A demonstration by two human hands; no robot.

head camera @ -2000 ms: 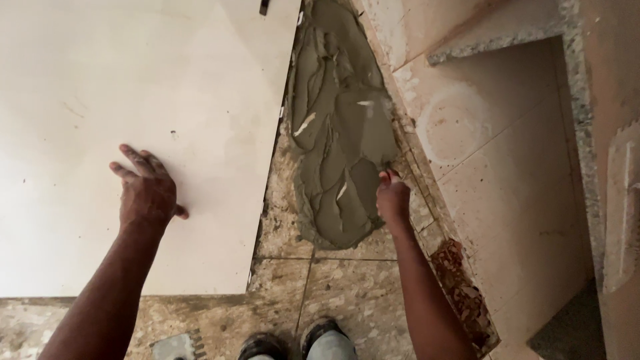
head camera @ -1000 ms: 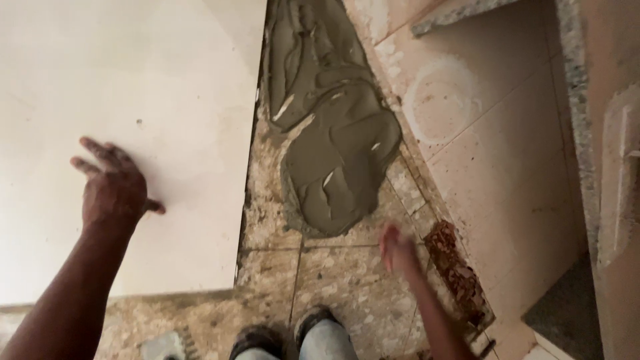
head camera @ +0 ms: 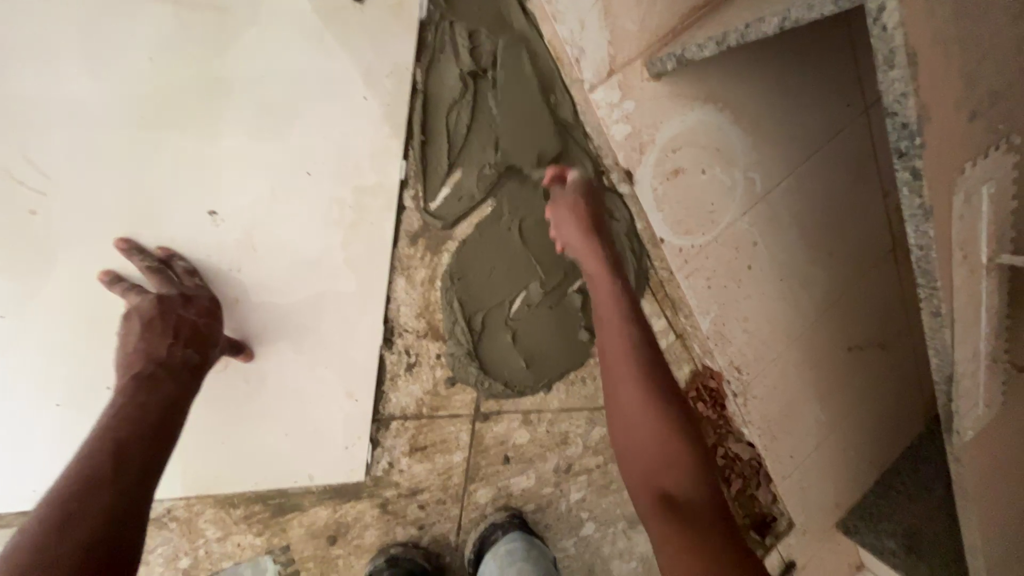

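My left hand [head camera: 170,320] rests palm down, fingers spread, on a large pale tile [head camera: 296,200] and grips nothing. Wet grey mortar [head camera: 528,336] lies in a thick, ridged layer on the old floor, along the tile's right edge. Over the upper middle of this mortar is my right hand [head camera: 574,212], its fingers curled and blurred. Whatever it may hold cannot be made out against the grey mortar.
A notched trowel [head camera: 982,296] is at the far right, beyond a speckled stone edge [head camera: 904,120]. Reddish rubble [head camera: 732,456] fills a gap beside the light tiled surface [head camera: 808,320]. My shoes [head camera: 504,532] stand on the worn floor [head camera: 544,464]. A partly visible notched piece [head camera: 256,566] lies at the bottom left.
My right hand has moved from beside the mortar's lower right, over the bare floor, up and across to above the mortar. My left hand remains on the pale tile.
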